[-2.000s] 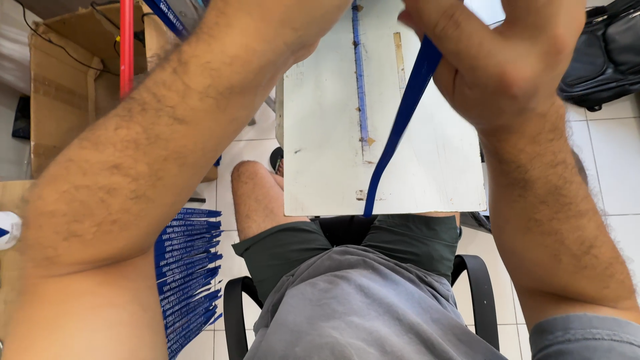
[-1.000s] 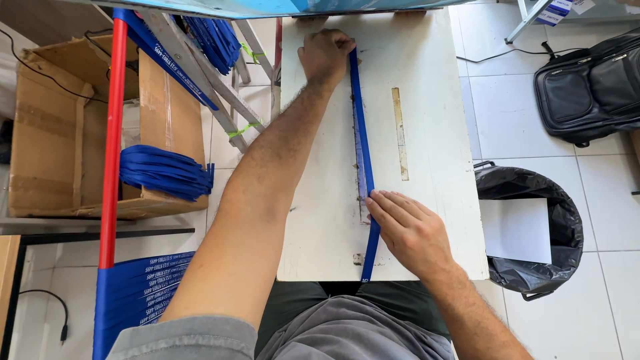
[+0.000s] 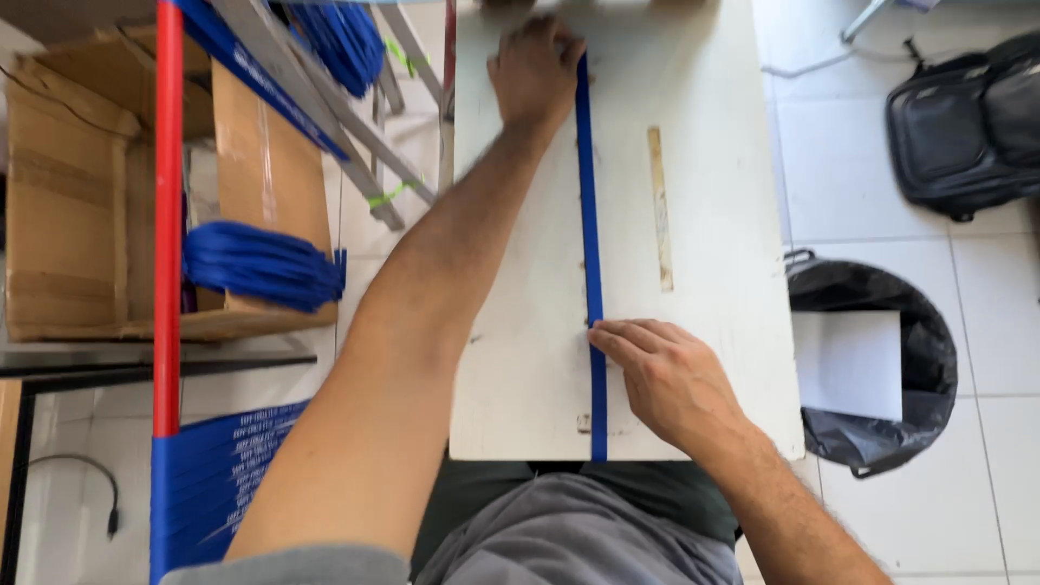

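Observation:
A long blue ribbon strap [image 3: 588, 203] lies lengthwise on a white board tabletop [image 3: 715, 244], its near end reaching the board's front edge. At the far end my left hand [image 3: 536, 73] presses or pinches the ribbon; its fingertips are blurred, so the exact hold cannot be told. My right hand [image 3: 670, 374] has its thumb and fingers together on the ribbon's nearer part. A tan strip [image 3: 660, 207] is on the board to the right of the ribbon.
Left of the board are an aluminium ladder [image 3: 325, 97], a red bar [image 3: 168, 219], an open cardboard box [image 3: 65, 187], a bundle of blue ribbons [image 3: 260, 264] and hanging printed blue straps [image 3: 219, 471]. A black-lined bin [image 3: 926, 349] and a black backpack [image 3: 967, 130] stand at the right.
Two seconds ago both hands were raised with the ribbon slanting; now it lies along the board. Since one second ago, its near part has straightened against the board. The view has shifted.

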